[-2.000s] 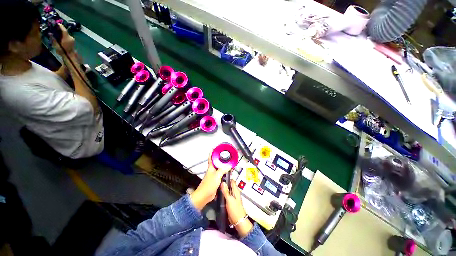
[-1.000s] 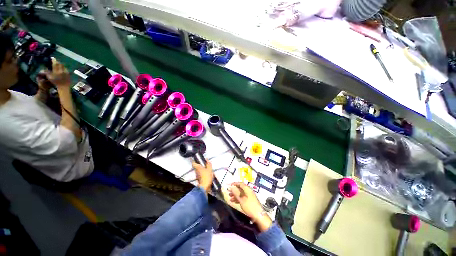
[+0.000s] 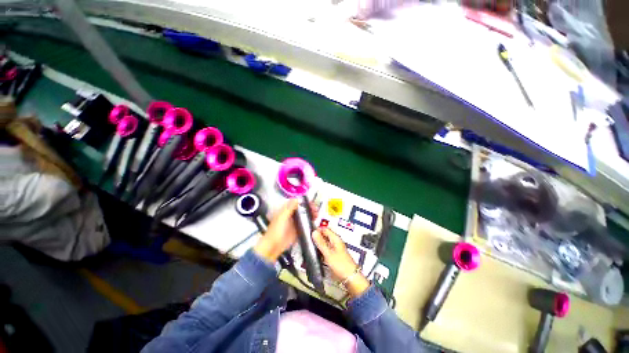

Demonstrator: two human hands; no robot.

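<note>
My left hand (image 3: 278,231) is closed around the upper handle of a dark grey hair dryer (image 3: 308,241), its pink ring (image 3: 295,177) facing up. My right hand (image 3: 334,256) is at the right side of the handle with fingers bent; whether it grips the handle is unclear. A dark-headed dryer (image 3: 247,204) lies just left of my left hand, its handle partly hidden by that hand. The white test panel (image 3: 371,261), with a yellow disc (image 3: 334,207) and dark-framed displays (image 3: 363,218), is beyond and right of my hands, partly covered by them.
A row of pink-headed dryers (image 3: 221,157) lies on the left. Two more dryers (image 3: 467,256) lie on the beige board (image 3: 414,276) at right. A plastic-covered tray (image 3: 476,207) stands behind it. The green belt (image 3: 276,110) runs below the white shelf (image 3: 414,76). A person's sleeve (image 3: 41,207) is at far left.
A pink-ringed dryer is now in my left hand; the dark-headed one it held lies to the left. The dark-headed dryer beside the panel no longer shows there. The view has shifted right.
</note>
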